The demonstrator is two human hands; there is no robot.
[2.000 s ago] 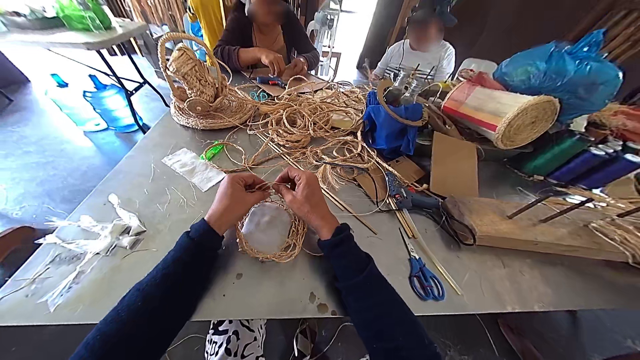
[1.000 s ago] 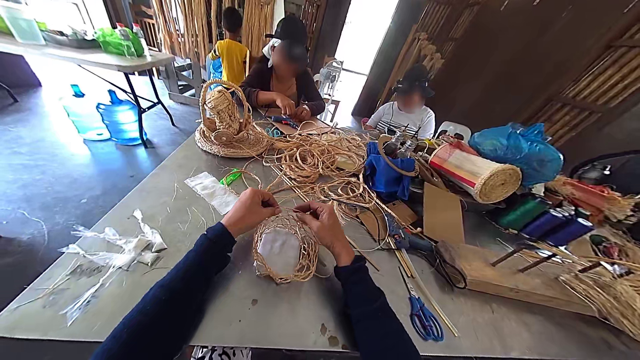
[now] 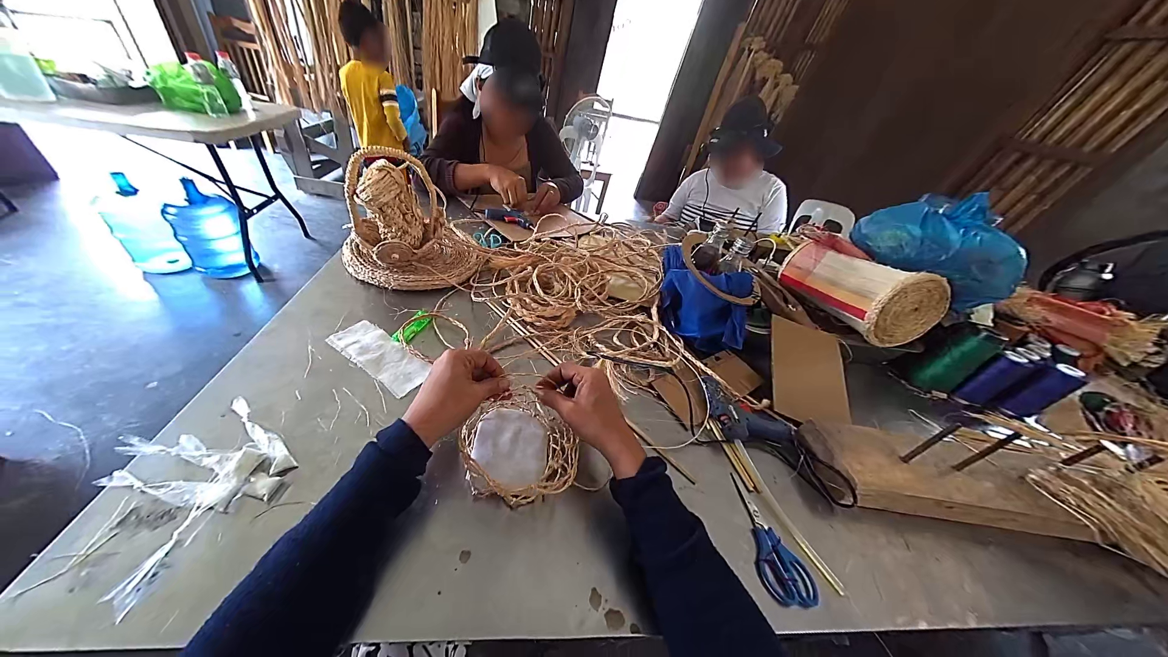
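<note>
A small round open-weave piece of natural fiber cord (image 3: 520,452), with a whitish flat center, lies on the grey table before me. At its far edge, my left hand (image 3: 461,388) pinches a thin fiber strand between thumb and fingertips. My right hand (image 3: 584,406) is pinched at the strand's other side, a short gap away, near the same rim. Loose braided cord (image 3: 566,283) is heaped beyond both hands. A white cloth strip (image 3: 379,358) lies beyond my left hand. Blue-handled scissors (image 3: 780,566) rest to the right of my right sleeve.
A glue gun (image 3: 730,415), cardboard (image 3: 810,370), a wooden board with metal pegs (image 3: 940,479) and thread spools (image 3: 1045,388) occupy the right. Knotted plastic pouches (image 3: 214,474) lie left. A woven basket (image 3: 411,255) stands at the far left corner. Two people sit across the table; another stands behind.
Both hands stay at the rim of the woven piece, the gap between their fingertips having changed slightly. The view has shifted, showing more of the room beyond.
</note>
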